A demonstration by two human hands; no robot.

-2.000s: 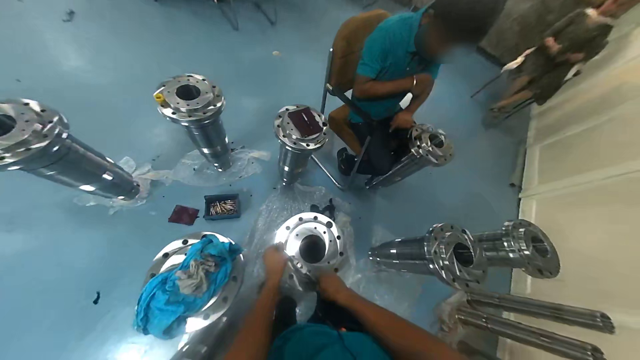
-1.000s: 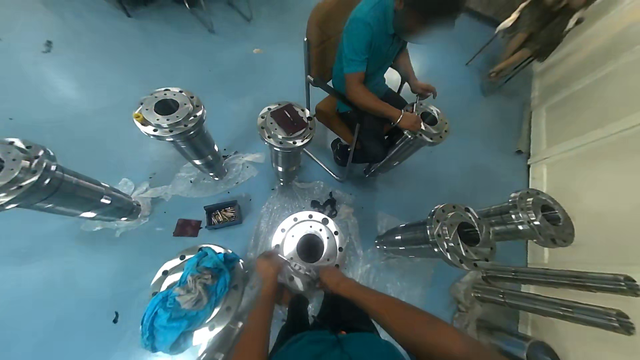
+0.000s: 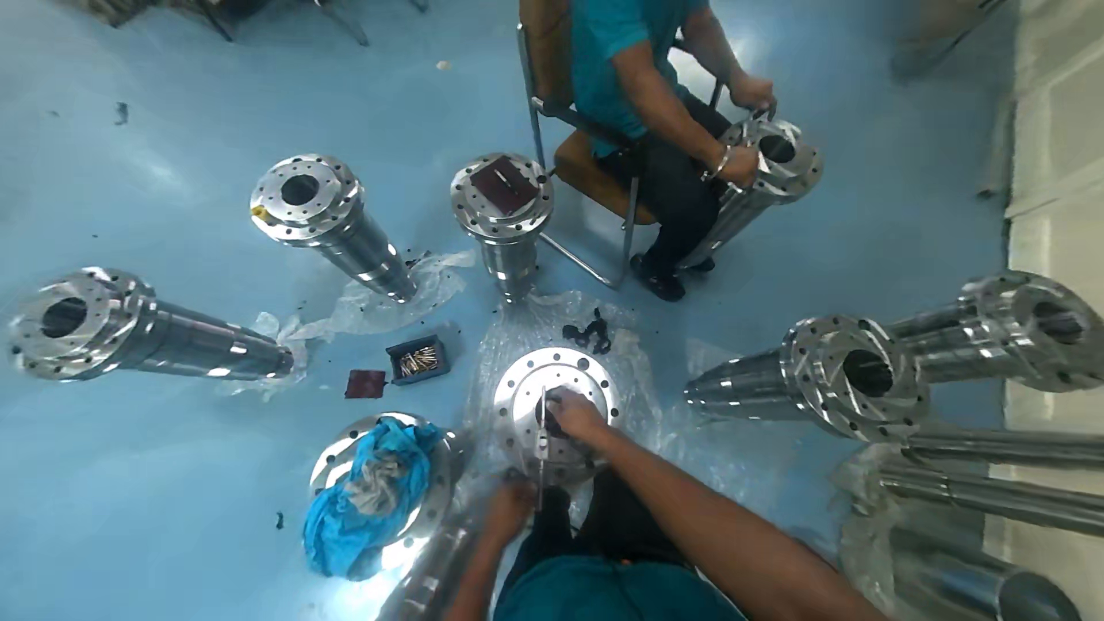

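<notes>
In front of me stands a flanged metal spindle, its round face with a ring of bolt holes turned up. A thin metal tool, its exact kind unclear, lies lengthwise over the left of the central bore. My right hand is at the bore, its fingers by the tool's far end; a dark spot shows at the fingertips. My left hand is at the flange's near left edge, beside the tool's near end; its fingers are blurred, so its grip cannot be made out.
A blue cloth lies on a flange at left. Beyond are a black box of brass-coloured screws, a maroon pad and plastic sheeting. Several more spindles stand around. A seated co-worker handles one; metal shafts lie right.
My right hand has moved from the flange's near edge up to the bore, and the thin tool now shows over the face. The view has shifted.
</notes>
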